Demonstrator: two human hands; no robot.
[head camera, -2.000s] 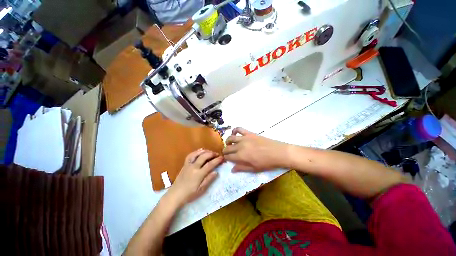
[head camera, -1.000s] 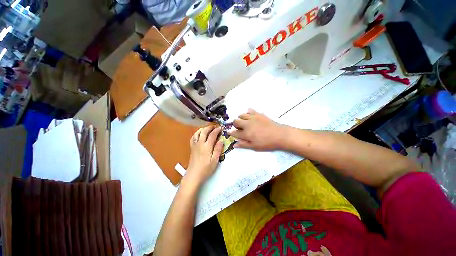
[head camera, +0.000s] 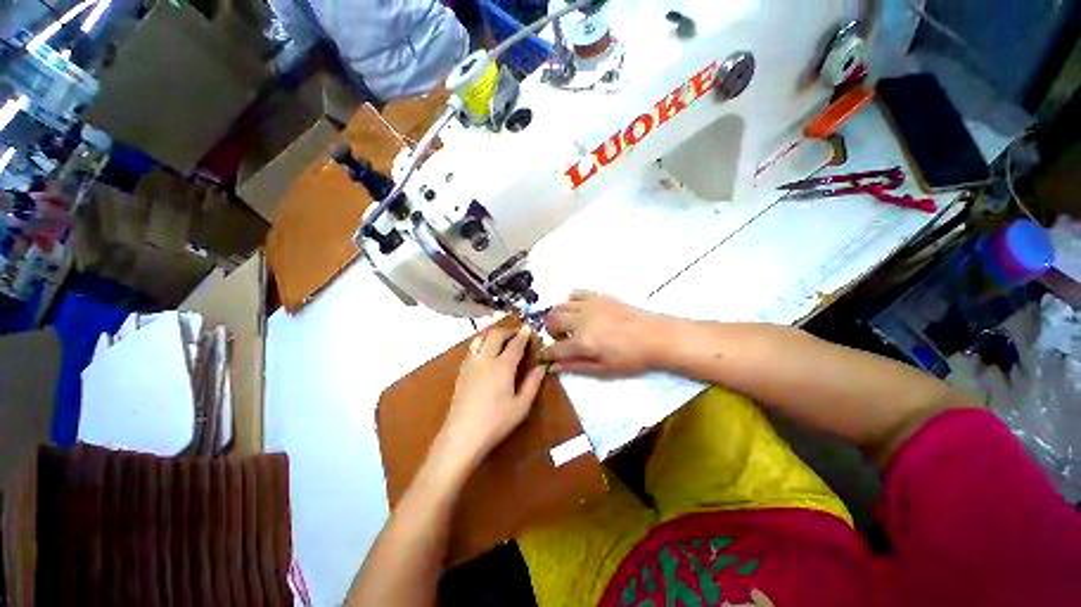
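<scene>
A flat tan-brown leather panel (head camera: 510, 474) lies at the needle of the white sewing machine (head camera: 616, 154), its near part over the table's front edge above my lap. A small white tab (head camera: 570, 451) shows on its right side. My left hand (head camera: 492, 385) lies on the panel's far part, fingertips just in front of the presser foot (head camera: 528, 315). My right hand (head camera: 605, 334) is beside it on the right, fingertips at the panel's edge near the foot. The fingers hide the stitching spot; I cannot tell whether they pinch the edge.
Ridged dark brown panels (head camera: 166, 528) are stacked at left front, white pieces (head camera: 140, 385) behind them. More tan panels (head camera: 314, 237) lie behind the machine. Red-handled snips (head camera: 859, 184), an orange tool (head camera: 839, 112) and a black phone (head camera: 932, 131) lie at right. A person (head camera: 385, 48) is behind.
The panel has turned; its tab moved from left of my left hand to the right, and its body now reaches over the front edge. Both hands have stayed near the needle.
</scene>
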